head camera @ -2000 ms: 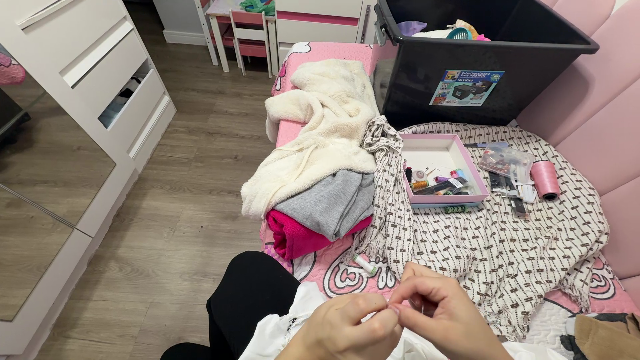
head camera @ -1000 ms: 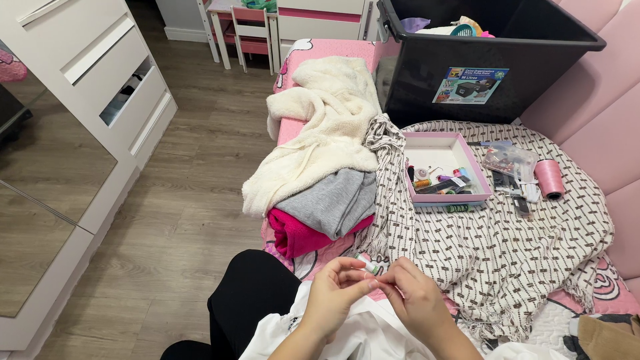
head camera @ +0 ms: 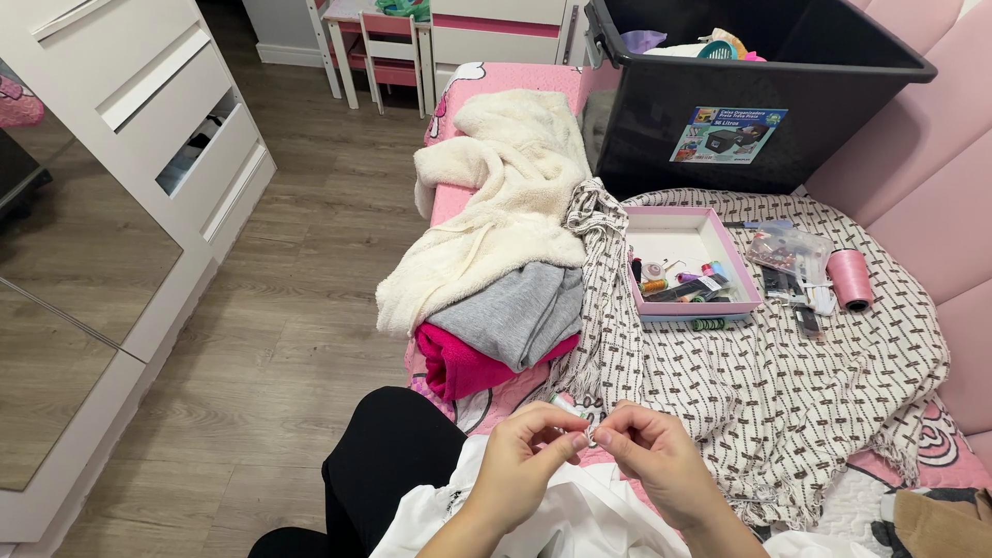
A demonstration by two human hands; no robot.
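My left hand (head camera: pixel 535 457) and my right hand (head camera: pixel 651 457) face each other over a white cloth garment (head camera: pixel 573 519) on my lap. Thumb and forefinger of each are pinched close together; something tiny and pale shows between them, too small to name. Just behind the fingertips a white thread spool (head camera: pixel 568 404) lies on the pink patterned bedspread (head camera: pixel 496 407). Beyond my right hand, a pink-rimmed box (head camera: pixel 736 267) holds thread spools and small packets. Right of it are a clear plastic bag of small items (head camera: pixel 790 249) and a large pink thread cone (head camera: pixel 850 279).
A patterned fringed blanket (head camera: pixel 744 387) spreads under the box. A black storage bin (head camera: pixel 659 116) stands behind it. Folded clothes, cream (head camera: pixel 511 194), grey (head camera: pixel 519 310) and magenta (head camera: pixel 457 372), are stacked left. White drawers (head camera: pixel 194 132) stand across the wooden floor.
My hands have come slightly apart at the fingertips and are still pinched. Two seconds ago they were lower and pressed together.
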